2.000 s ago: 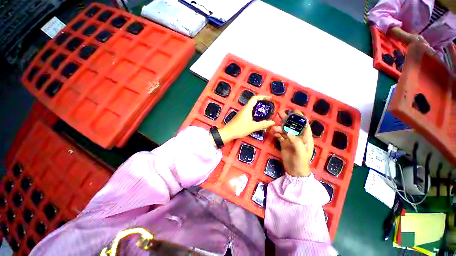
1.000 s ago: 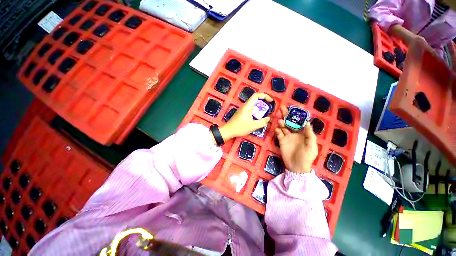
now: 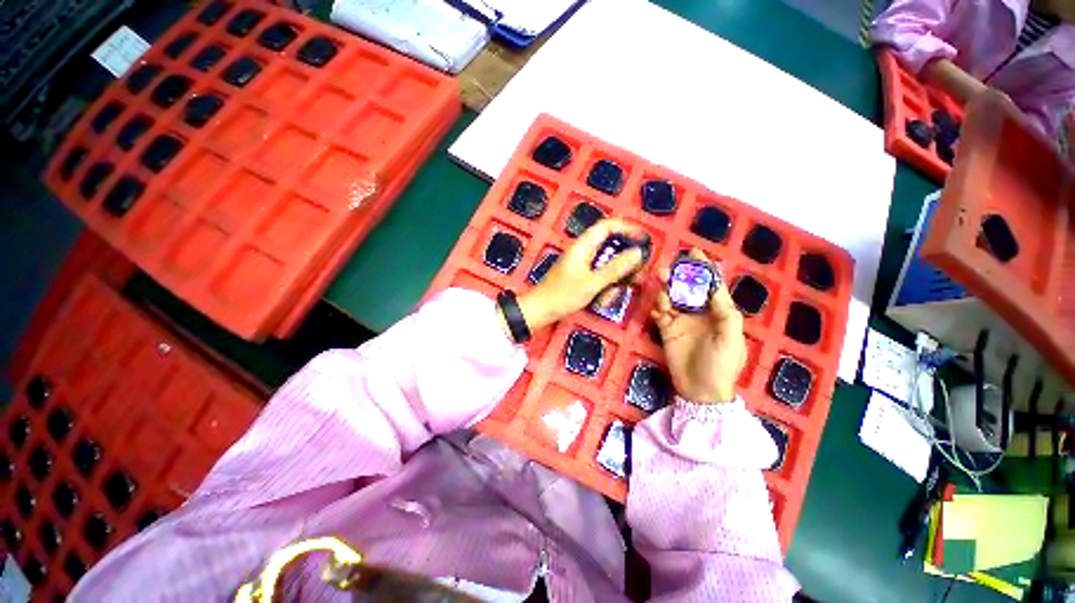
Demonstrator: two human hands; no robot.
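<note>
My left hand [image 3: 586,273] holds a smartwatch body [image 3: 618,252] over the middle of the red pocket tray [image 3: 527,389]; its fingers and thumb partly cover the screen. My right hand [image 3: 704,344] holds a second smartwatch body [image 3: 691,284] by its edges, screen up and lit purple and white. The two watches are apart. The tray lies partly on white paper and holds dark watches in many pockets, such as one watch [image 3: 584,352] in front of my left hand. Pockets under my hands are partly hidden.
Stacked red trays [image 3: 277,177] stand at the left, with another tray [image 3: 177,412] lower down. A raised red tray [image 3: 1023,224] with one dark unit is at the right. Cables, paper notes [image 3: 896,436] and coloured cards [image 3: 993,536] lie at right. Another person's arm [image 3: 949,80] is at top right.
The right watch's screen has changed from dark with a teal band to purple and white. My left thumb has moved onto the left watch's face.
</note>
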